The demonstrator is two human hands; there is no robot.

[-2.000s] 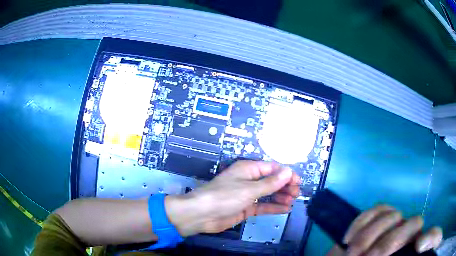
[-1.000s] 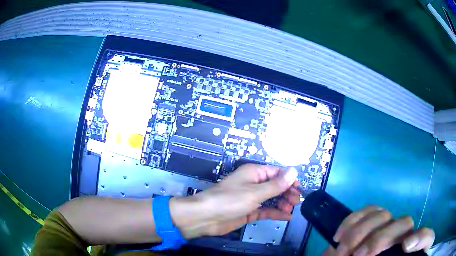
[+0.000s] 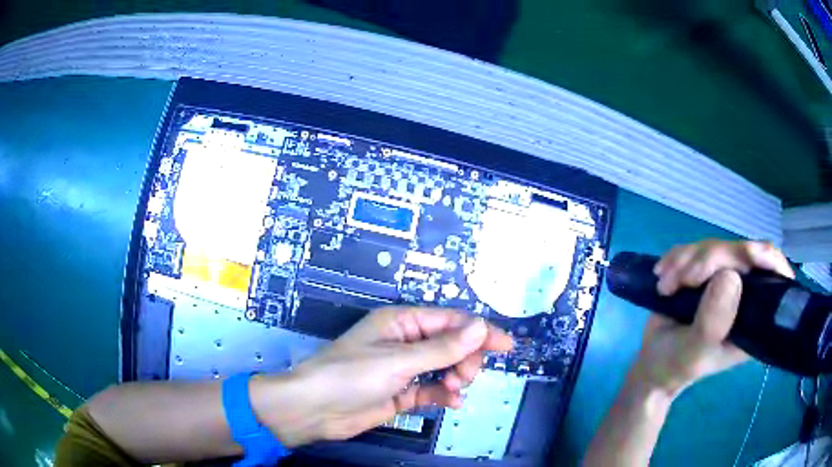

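The open laptop base point(image 3: 246, 342) lies in front of me, with the dark motherboard point(image 3: 351, 264) across its upper part. My left hand point(image 3: 392, 365), with a blue strap at the wrist, is over the lower middle of the base. Its thumb and fingertips are together; whether they pinch something tiny I cannot tell. My right hand point(image 3: 698, 315) is wrapped around a black electric screwdriver point(image 3: 775, 319) at the right. The tool lies nearly level, its front end pointing left at the base's right edge. An orange-yellow patch point(image 3: 216, 272) shows at the board's left.
A black pad point(image 3: 584, 178) borders the base on the green-blue bench point(image 3: 68, 237). A ribbed whitish strip point(image 3: 410, 73) curves along the far side. A yellow line point(image 3: 32, 381) is at the lower left. A thin dark cord hangs below the screwdriver's rear.
My right hand has raised the screwdriver from the lower right to beside the base's right edge and turned it more level. My left hand has moved a little left.
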